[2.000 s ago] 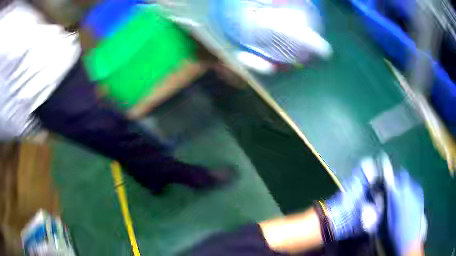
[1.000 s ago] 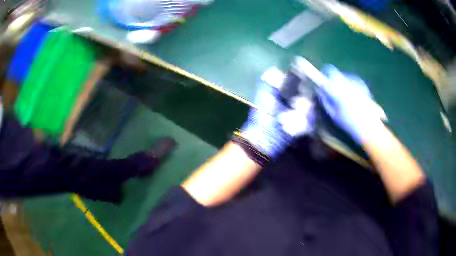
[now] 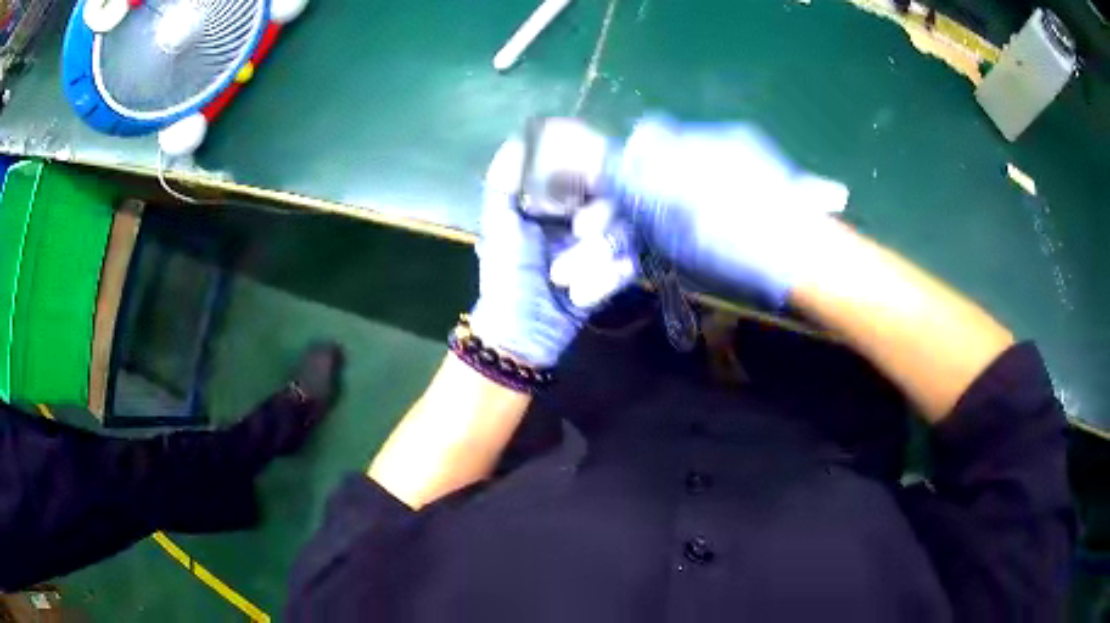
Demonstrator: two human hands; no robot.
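Observation:
My gloved left hand [image 3: 530,274] is closed around a black power adapter [image 3: 562,170], held just over the bench's front edge. A pale glare or label shows on its upper face. A bundled dark cord [image 3: 673,304] hangs below it, over the bench edge. My gloved right hand [image 3: 718,201] is blurred and is right beside the adapter. It is closed on a white brush, whose end [image 3: 828,195] sticks out beyond the fist; its head is hidden.
A blue and white fan [image 3: 177,55] stands at the back left. A thin white stick [image 3: 532,33] lies on the green bench [image 3: 402,110]. A whitish bottle [image 3: 1026,73] and small pale scrap [image 3: 1020,179] are at right. A green bin [image 3: 55,286] and a person's leg [image 3: 134,481] are at left.
The view has swung, so the hands appear further left and more upright. The bottle and white stick have come into view. Both hands still hold their things, and the right hand lies across beside the adapter.

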